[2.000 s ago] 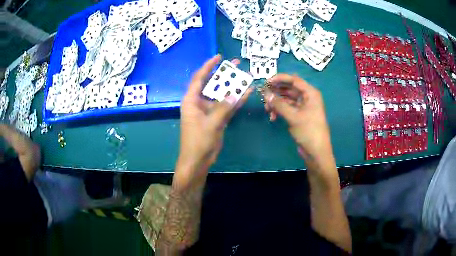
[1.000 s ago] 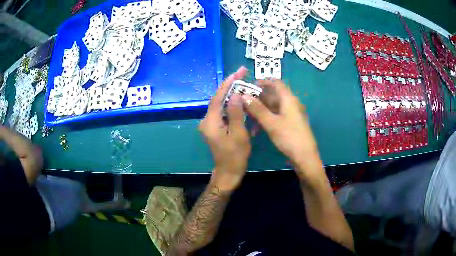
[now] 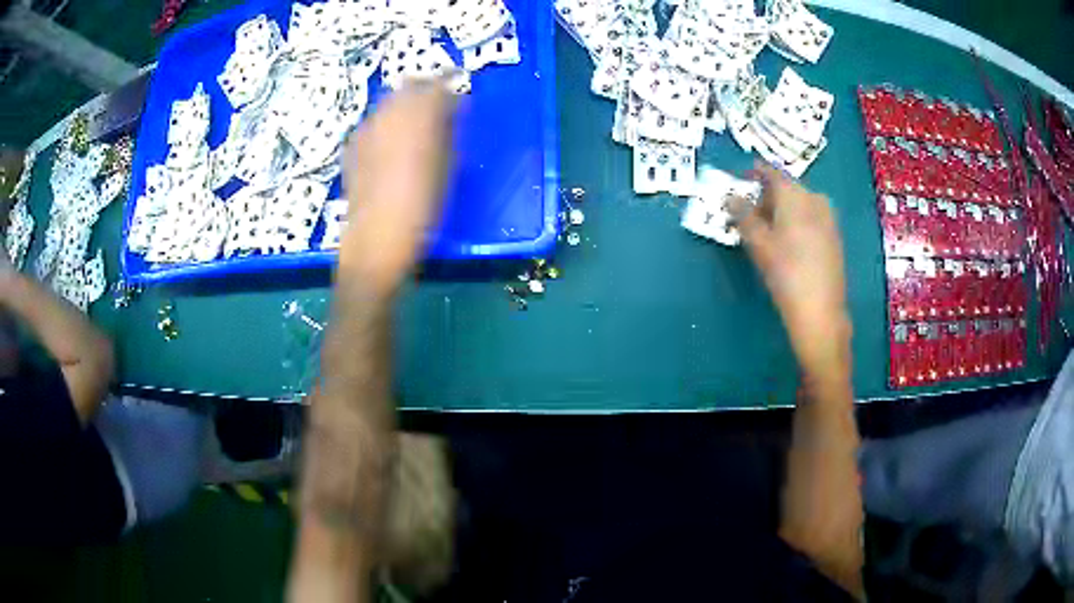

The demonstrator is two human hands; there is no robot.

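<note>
My left hand (image 3: 400,165) is blurred, over the right part of the white plates (image 3: 283,118) heaped in the blue plastic tray (image 3: 501,153); whether it touches or holds one cannot be told. My right hand (image 3: 789,230) holds a small white plate (image 3: 715,207) by its right side, just below the pile of white plates (image 3: 671,94) on the green table. Small gold and silver fittings (image 3: 536,283) lie loose at the tray's lower right corner.
Red panels (image 3: 954,247) lie at the right, with thin red strips (image 3: 1042,224) beyond. Gold bits (image 3: 167,320) and a clear plastic scrap (image 3: 304,316) lie front left. More white plates (image 3: 77,224) lie left of the tray, near another person's arm (image 3: 59,312).
My hands, together around a plate before, are now apart. My left hand has moved up and left over the tray, my right hand rightward with a plate. Loose fittings now show by the tray corner.
</note>
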